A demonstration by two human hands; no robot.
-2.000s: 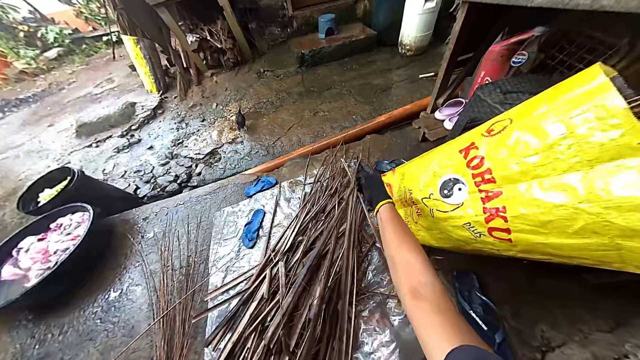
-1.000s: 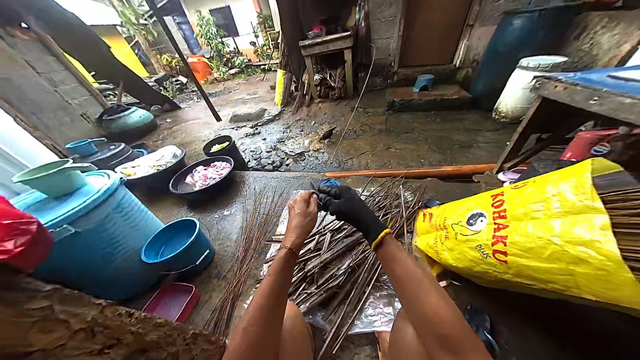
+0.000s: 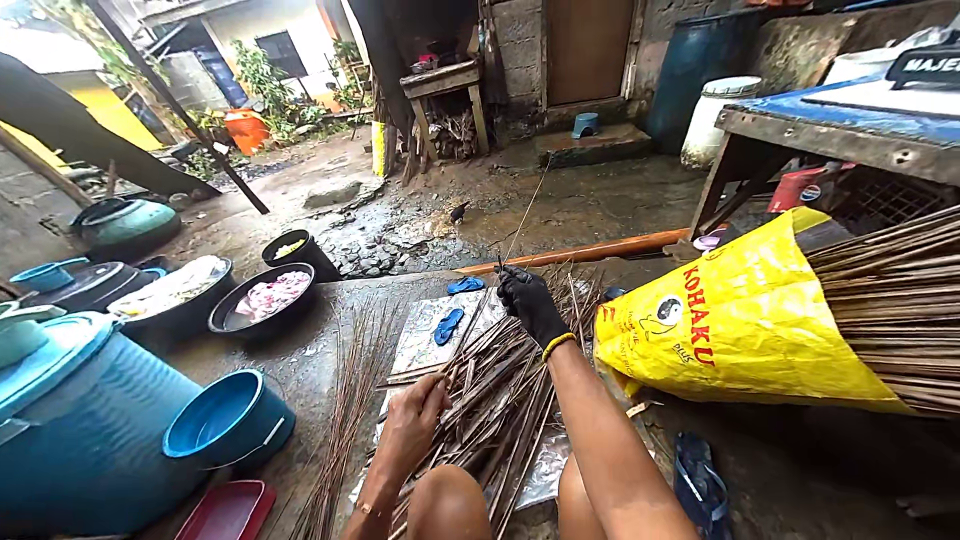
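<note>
My bare left hand [image 3: 414, 420] is low over the pile, its fingers pinching the lower part of a thin palm midrib. My right hand [image 3: 531, 304], in a black glove with a yellow cuff, closes on the same midrib [image 3: 534, 196] higher up; a small dark tip, perhaps a blade, pokes from its fingers. Below both hands dried palm strips [image 3: 487, 405] lie heaped on a silvery sheet [image 3: 411, 330]. To their left thin stripped midribs [image 3: 349, 405] lie in a loose bunch. At right a yellow sack [image 3: 757, 322] on its side holds more dried strips [image 3: 892, 307].
Blue flip-flops [image 3: 448, 327] lie on the sheet, and a dark slipper [image 3: 699, 480] at lower right. Left stand a blue bucket [image 3: 225, 424], a large blue drum [image 3: 82, 442], a red tray [image 3: 229, 514] and a basin of laundry [image 3: 262, 307]. A blue-topped table [image 3: 847, 135] stands right.
Two seconds ago my right hand reached into the pile beside the sack. One second ago both hands were together above it; now they are apart along a midrib, the left lower and nearer me.
</note>
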